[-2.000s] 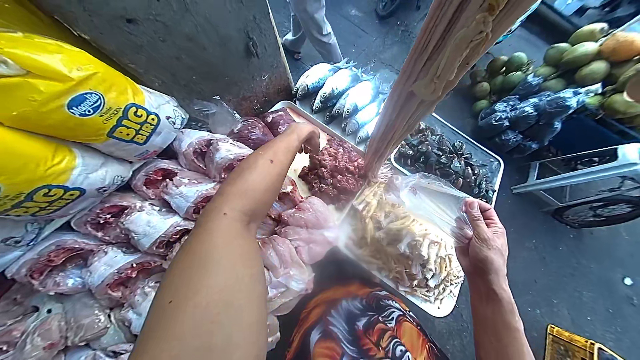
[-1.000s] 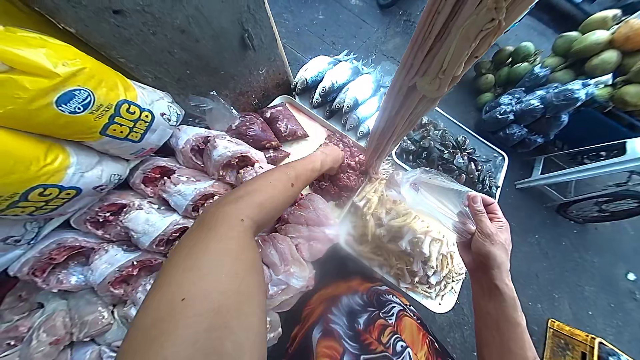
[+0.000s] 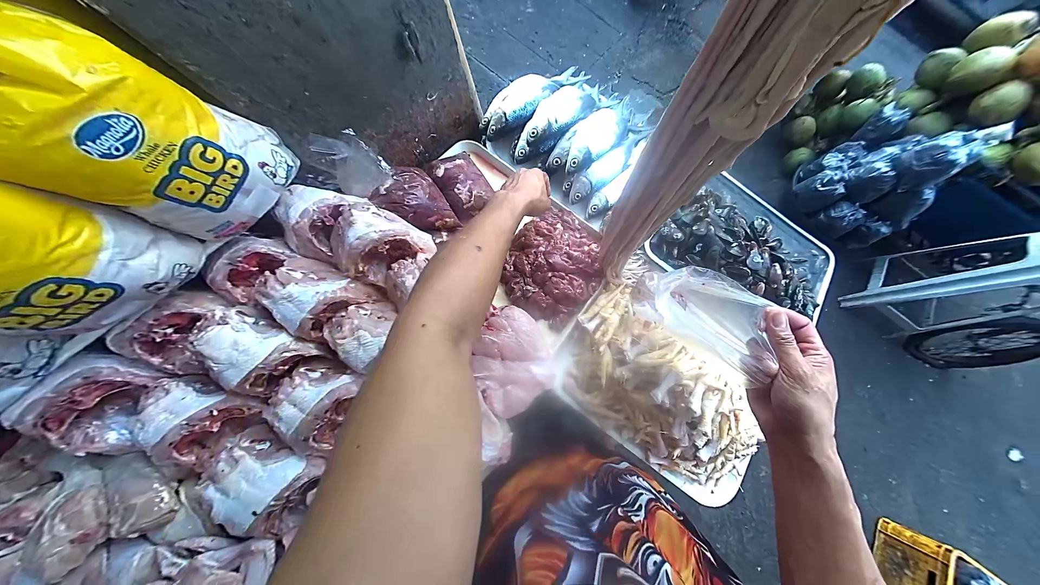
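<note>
My left hand (image 3: 528, 192) has its fingers curled at the far edge of the tray, between a pile of dark red chopped meat or offal (image 3: 552, 264) and a row of silvery fish (image 3: 561, 118); whether it holds anything is hidden. My right hand (image 3: 792, 370) pinches a clear plastic bag (image 3: 719, 313) between thumb and fingers, over a white tray of chicken feet (image 3: 658, 390). Bags of dark red meat or offal (image 3: 414, 199) lie left of my left hand. Pale pink chicken meat (image 3: 508, 357) is beside my left forearm.
Rows of cut raw chickens (image 3: 244, 341) and yellow-and-white packs of whole chicken (image 3: 122, 122) fill the left. A bundle of hanging plastic bags (image 3: 715, 106) slants down before me. Beyond are a tray of mussels (image 3: 747, 244), green fruit (image 3: 975, 73), a wheeled cart (image 3: 959, 280) and a yellow crate (image 3: 926, 552).
My left hand was on the chopped red meat a second ago and has moved off it to the tray's far edge. My right hand stays on the plastic bag.
</note>
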